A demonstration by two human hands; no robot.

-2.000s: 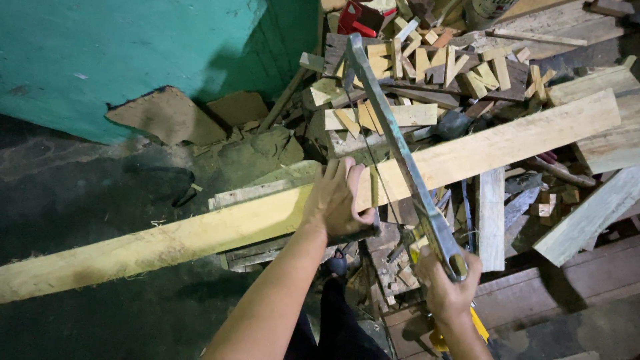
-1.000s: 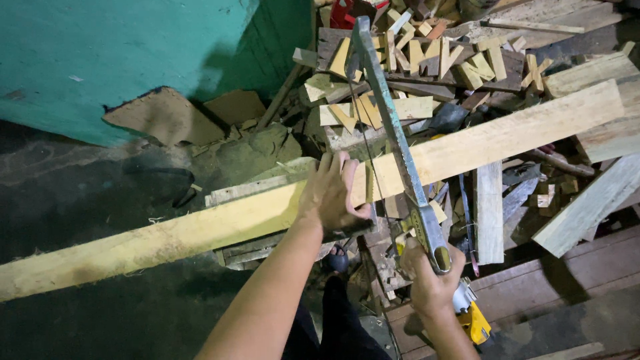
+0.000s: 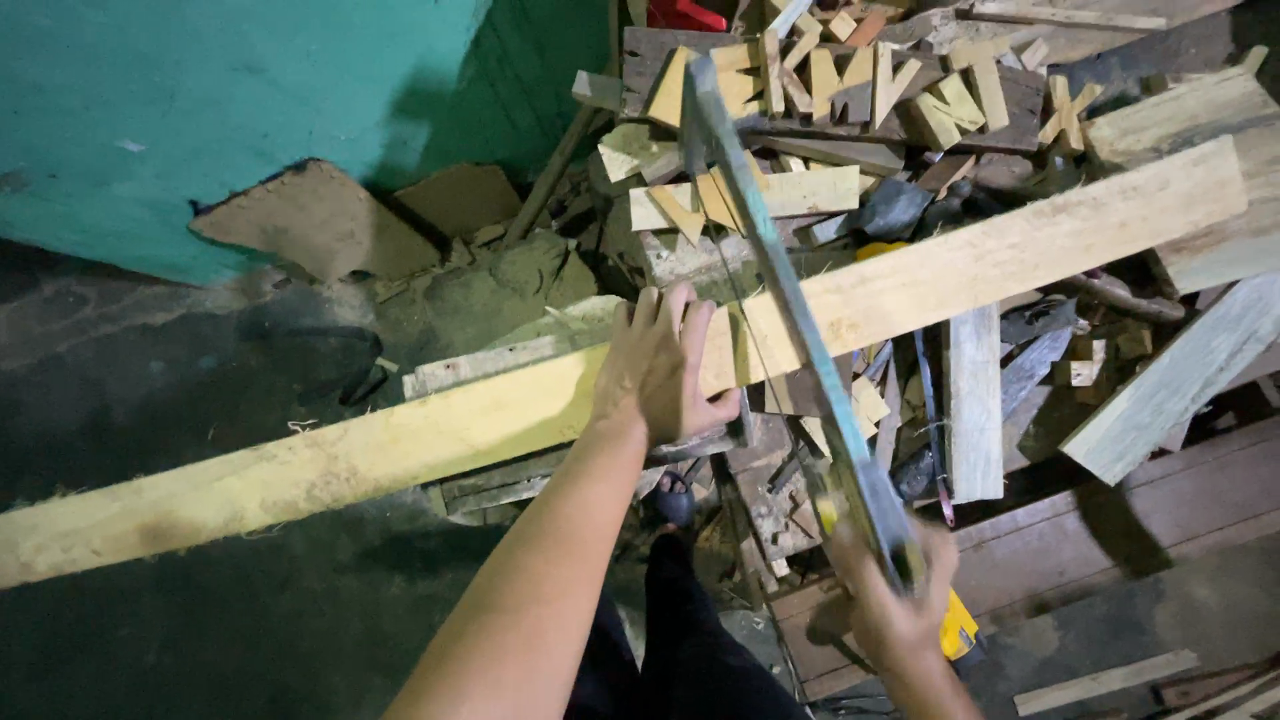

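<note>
A long pale wooden board runs slantwise across the view. My left hand presses on it with the fingers over its face and the thumb at the near edge. Just right of that hand, the thin blade of a bow saw crosses the board. The saw's worn blue-grey metal frame slants above the wood, and my right hand, somewhat blurred, grips its near end. How deep the blade sits in the board cannot be told.
Beneath the board is a rough wooden support. Wooden letter-like pieces and offcuts pile up beyond. Grey planks lie at right, and a yellow tool part shows beside my right hand. A green wall stands at far left.
My right hand and the saw have shifted back and forth along the blade's line across the board. My left hand stays in nearly the same place on the wood.
</note>
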